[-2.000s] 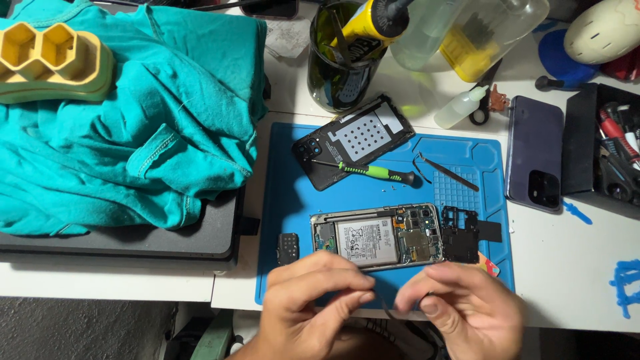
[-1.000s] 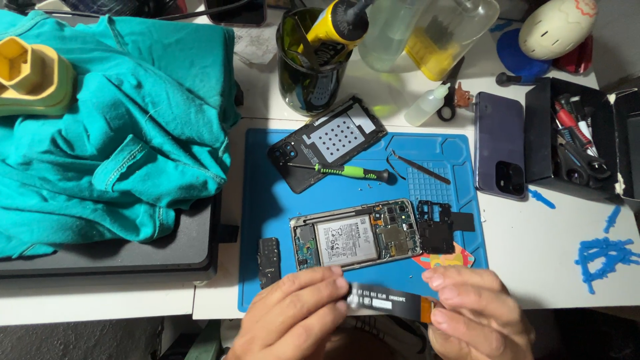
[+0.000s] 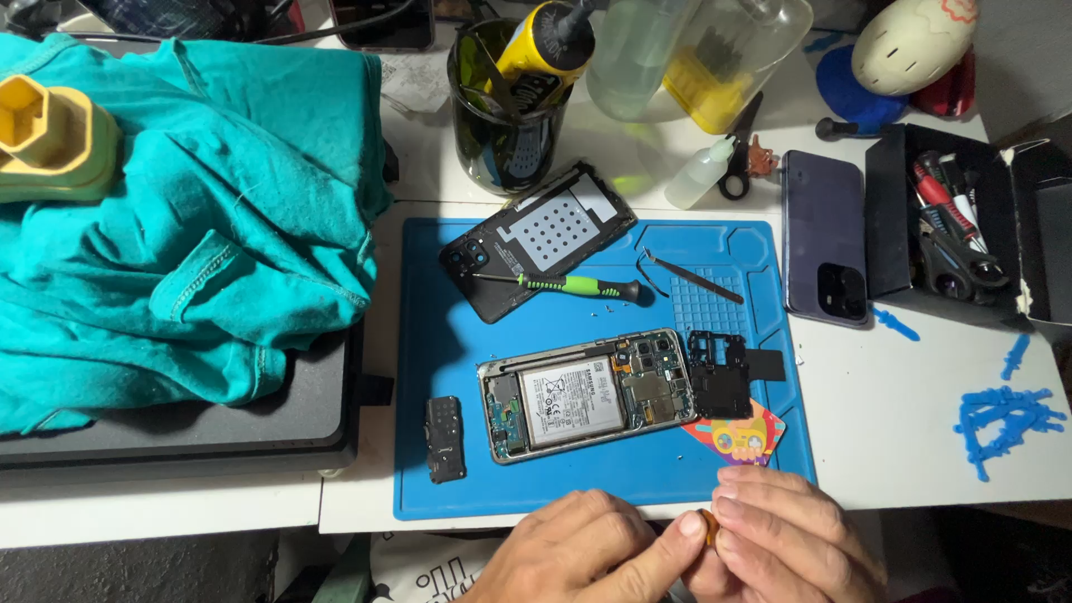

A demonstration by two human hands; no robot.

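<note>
Below the mat's front edge, my left hand [image 3: 595, 548] and my right hand [image 3: 779, 532] meet at an orange flex cable end [image 3: 709, 528], pinched between their fingers; most of the cable is hidden by the hands. An opened smartphone [image 3: 578, 398] lies on the blue repair mat [image 3: 553, 494], its battery and circuit board exposed. A black plastic cover [image 3: 718, 377] is at its right, a smaller black module [image 3: 445, 440] at its left. Behind it, a green and black screwdriver [image 3: 578, 286] rests across the phone's back cover [image 3: 540, 239]. Black tweezers [image 3: 695, 279] lie to the right.
A dark smartphone [image 3: 824, 239] and a black box of tools [image 3: 938, 226] stand right of the mat. Behind are a dark glass jar [image 3: 502, 126], a small dropper bottle [image 3: 701, 174] and scissors [image 3: 737, 159]. Teal cloth [image 3: 184, 234] covers a black case at left. Small screws [image 3: 610, 308] dot the mat.
The black strip of the flex cable, visible between my hands a second ago, is now largely hidden by my fingers. My hands have come closer together.
</note>
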